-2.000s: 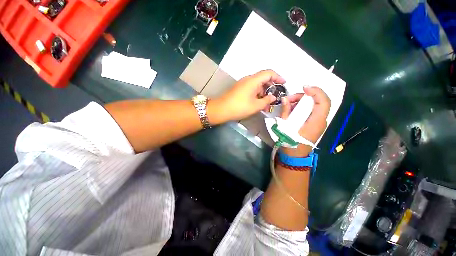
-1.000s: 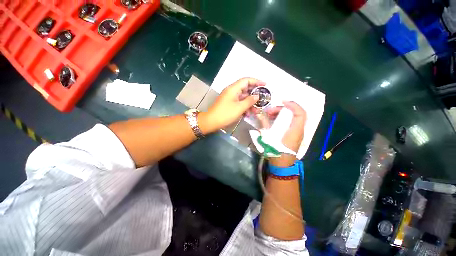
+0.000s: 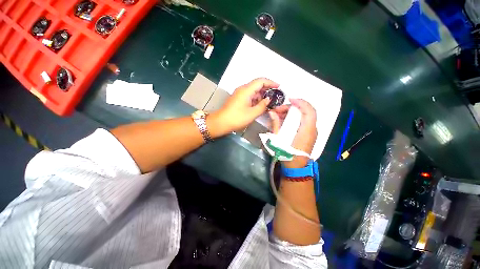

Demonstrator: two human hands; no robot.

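Note:
My left hand (image 3: 243,109), with a metal watch on the wrist, holds a round electronic module (image 3: 275,98) by its rim over the white work sheet (image 3: 316,100). My right hand (image 3: 301,126), with a blue wristband, is closed around the dispensing syringe, which is wrapped in white wiping tissue (image 3: 289,126). The green syringe adapter (image 3: 279,151) shows at the wrist end, with a clear air hose (image 3: 295,214) trailing down along the forearm. The syringe tip is hidden by fingers. The right fingertips are close beside the module; contact cannot be told.
An orange-red component tray (image 3: 63,102) with several modules is upper left. Two loose modules (image 3: 202,35) lie beyond the sheet. Folded white paper (image 3: 131,95) and grey-brown cardboard (image 3: 199,91) lie left. A blue stick (image 3: 345,135), small brush (image 3: 356,146) and plastic bag (image 3: 387,189) are right.
Both hands, still holding the module and syringe, have shifted left in the picture. The module's face turned upward, then tilted again and looks darker now. The camera view has also shifted.

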